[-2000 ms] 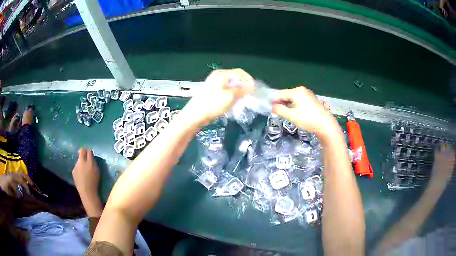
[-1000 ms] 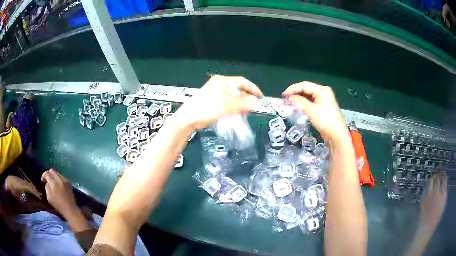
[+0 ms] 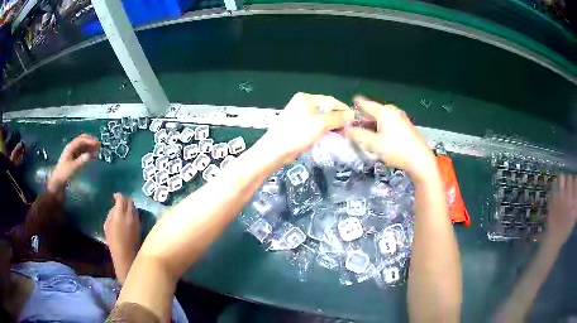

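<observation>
My left hand (image 3: 310,123) and my right hand (image 3: 389,135) meet above the bagged pile, near the pale edging. Their fingertips are close together on a crinkled clear poly bag (image 3: 338,151) that hangs below them. A small part may be between the fingertips, but it is too blurred to tell. Under and in front of the hands lies a heap of clear bags with square white-ringed housings (image 3: 350,228). Loose white square housings (image 3: 171,165) lie in a pile left of my left forearm.
An orange-red cutter (image 3: 450,189) lies right of my right forearm. A clear blister tray (image 3: 522,195) is at the right with another person's hand (image 3: 562,205) on it. Clear frames (image 3: 116,135) lie far left, near neighbours' hands (image 3: 79,158). A pale post (image 3: 130,57) stands behind.
My hands have come together from apart, and the bag hangs between them. One more bagged housing shows on the heap's left part. A neighbour's hand has reached toward the clear frames.
</observation>
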